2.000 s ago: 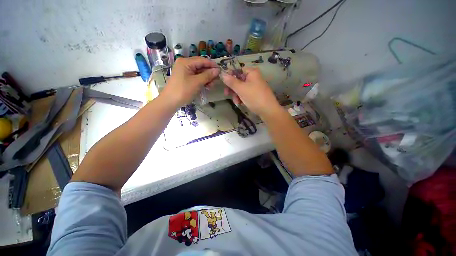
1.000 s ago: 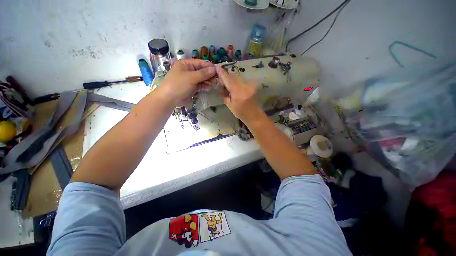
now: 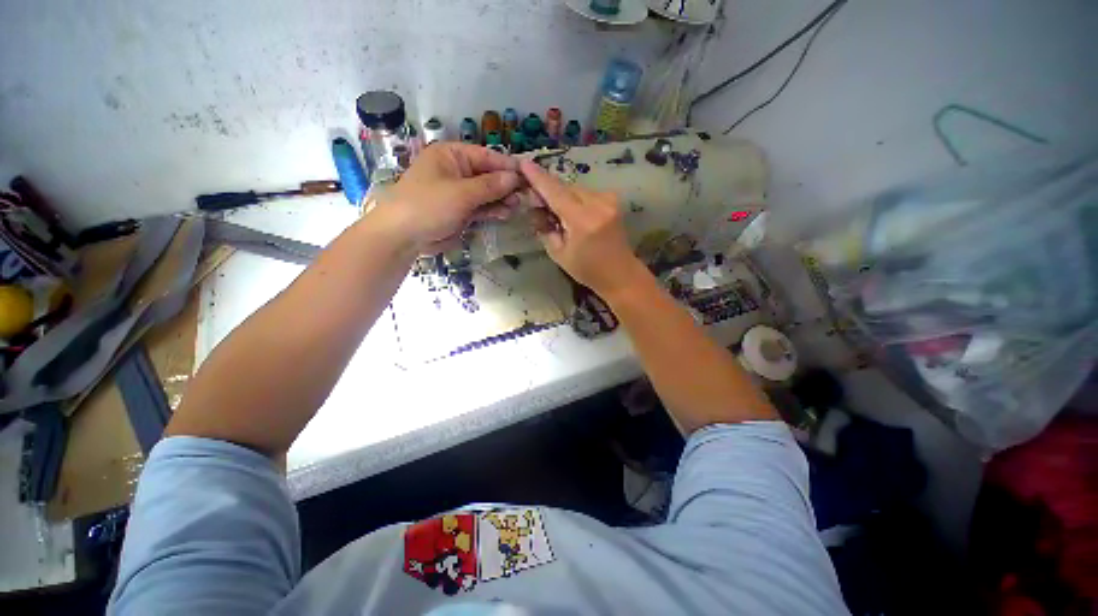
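A large cream sewing machine with a small red light at its right end stands on the white table. My left hand is bare, above the left end of the machine head, with thumb and forefinger pinched. My right hand is bare, its fingertips meeting the left ones. Anything between the fingertips, such as thread, is too fine to make out. The needle area is brightly lit below my left hand. Black scissors lie on the machine bed, partly behind my right forearm.
Small thread spools, a black-lidded jar and a blue cone stand behind the machine. A screwdriver lies at the back left. Grey strips lie on cardboard at left. A white thread cone and plastic bags are at right.
Since the earliest frame, my right hand has shifted slightly and its forefinger has straightened towards the left fingertips. Since one second ago both hands have barely moved.
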